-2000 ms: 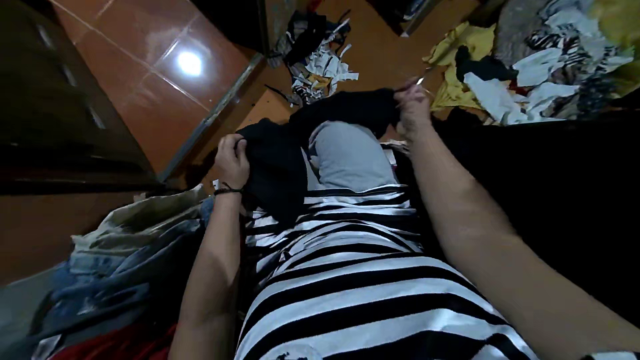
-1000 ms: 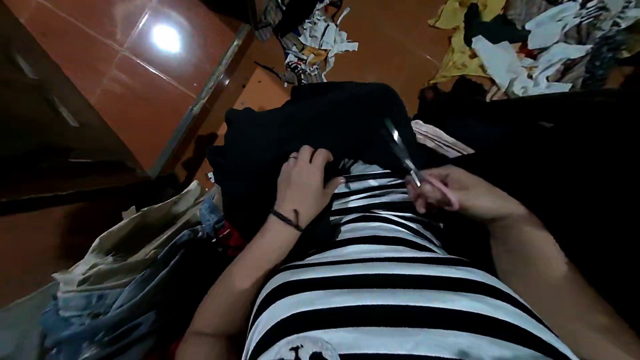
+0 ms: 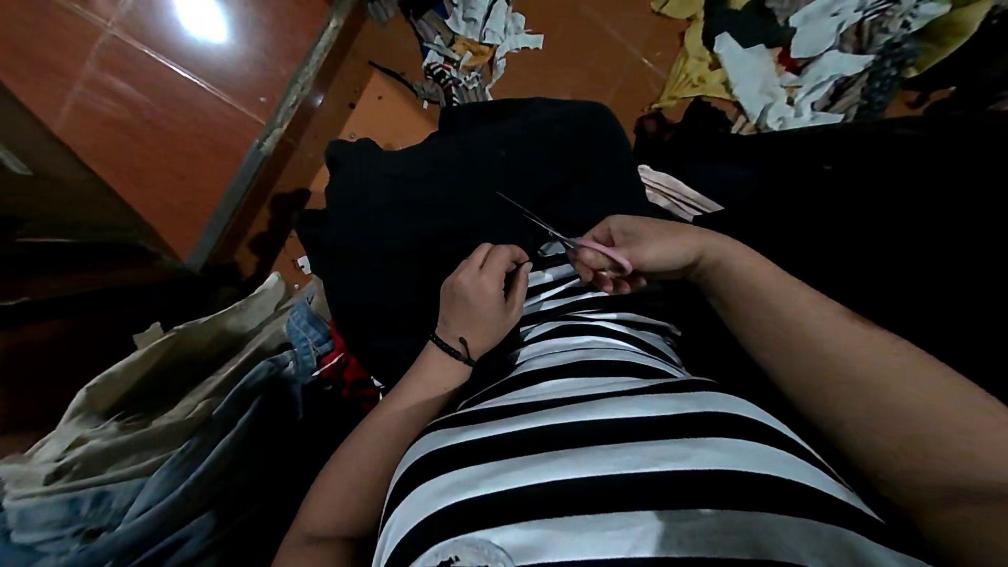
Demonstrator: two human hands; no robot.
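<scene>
Black fabric (image 3: pixel 472 173) lies spread over my lap, with its near edge by my striped shirt. My left hand (image 3: pixel 484 295), a dark braided bracelet at its wrist, pinches the near edge of this fabric between thumb and forefinger. Just to its right, my right hand (image 3: pixel 618 256) holds scissors (image 3: pixel 598 250) with pink handles. Their thin blades point up and to the left over the black fabric and look slightly apart. The dark cloth makes it hard to tell exactly where the pinched edge runs.
Denim and beige garments (image 3: pixel 181 394) are heaped at the left, beside a bit of red cloth (image 3: pixel 346 366). Fabric scraps (image 3: pixel 472 39) lie on the tiled floor ahead, and more white and yellow scraps (image 3: pixel 780 87) at the upper right. Dark material fills the right side.
The black fabric, held up by both hands two seconds ago, now lies over my lap. Since one second ago, the scissors have swung to point further left, and my left hand has closed to a pinch.
</scene>
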